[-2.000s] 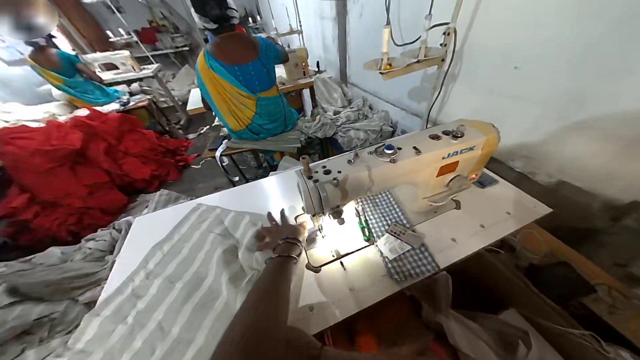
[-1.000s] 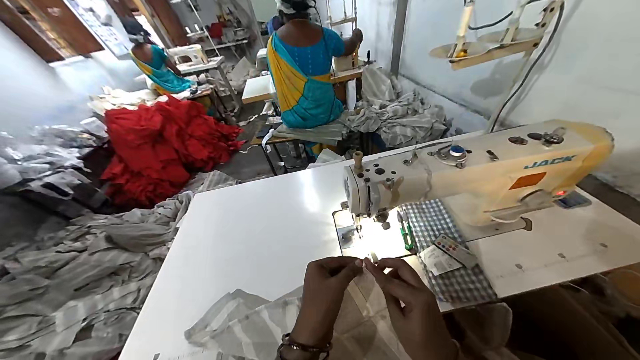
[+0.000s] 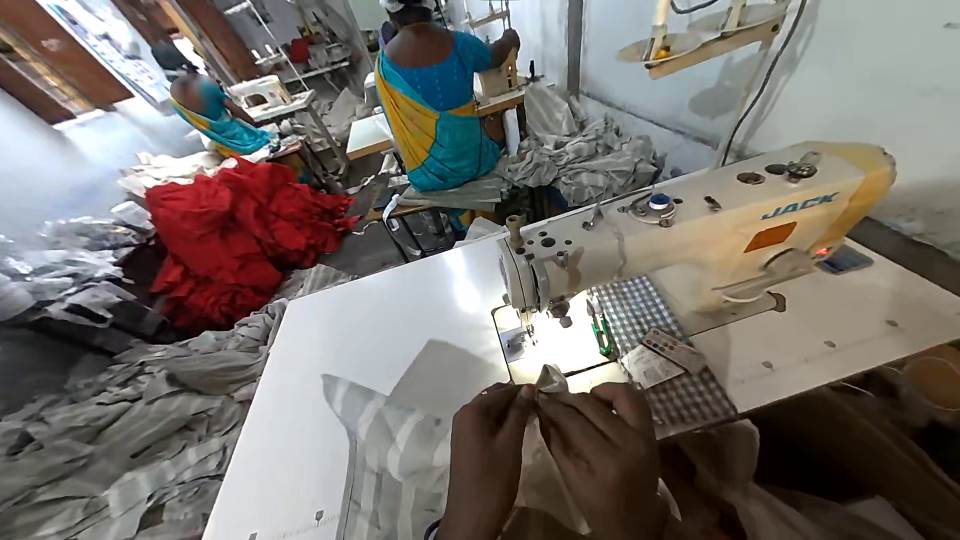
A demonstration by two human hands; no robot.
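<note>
My left hand [image 3: 491, 435] and my right hand [image 3: 596, 439] are side by side at the table's front edge. Both pinch a folded corner of grey-and-white striped fabric [image 3: 405, 442] between thumbs and fingers. The rest of that cloth hangs below and spreads left over the white table. Just beyond my fingertips is the lit needle area of a Jack industrial sewing machine [image 3: 652, 240]. Green-handled thread snips [image 3: 601, 334] lie right of the needle, beside a blue-and-white checked cloth [image 3: 637, 307]. My palms and lower fingers hide part of the held fabric.
The white sewing table [image 3: 345, 322] extends left. On the checked cloth lie a button card [image 3: 673, 351] and a paper label. A thread stand [image 3: 712, 45] rises behind the machine. Grey fabric heaps [image 3: 150, 427] and a red pile [image 3: 247, 232] flank the table. Two people sit at machines ahead.
My left hand lay flat on the striped cloth two seconds ago; both hands now pinch its corner together before the needle. Between the last two frames, the raised fabric tip came into clearer view.
</note>
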